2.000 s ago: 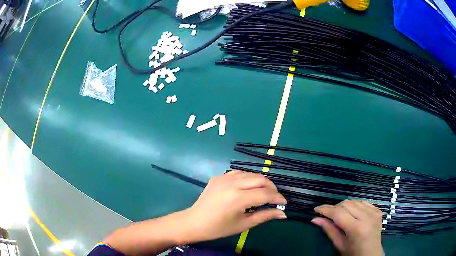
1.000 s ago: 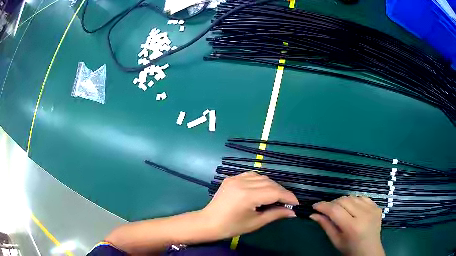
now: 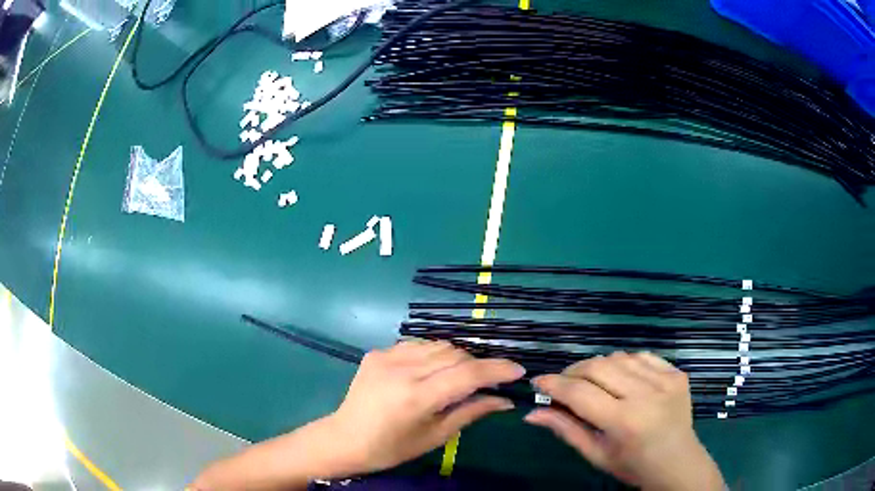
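Note:
A black cable (image 3: 302, 336) sticks out to the left of my left hand (image 3: 427, 408), which pinches it between thumb and fingers. My right hand (image 3: 614, 412) is close on the right, its thumb and fingers around the cable and a small white marker (image 3: 543, 397) at its fingertips. The cable between the hands is partly hidden by the fingers. Behind the hands lies a row of marked black cables (image 3: 614, 305), crossed at the right by a column of white markers (image 3: 744, 331).
A pile of white markers (image 3: 271, 101) and longer white pieces (image 3: 386, 235) lie at left, with a clear plastic bag (image 3: 156, 184) beyond. A black cord (image 3: 197, 125) loops around the pile. A thick black cable bundle (image 3: 624, 77) crosses the back; blue bins (image 3: 806, 29) stand upper right.
The whole view has shifted, moving the bench contents left. The white marker was at my left fingertips and now sits at my right fingertips. My hands are closer together than two seconds ago.

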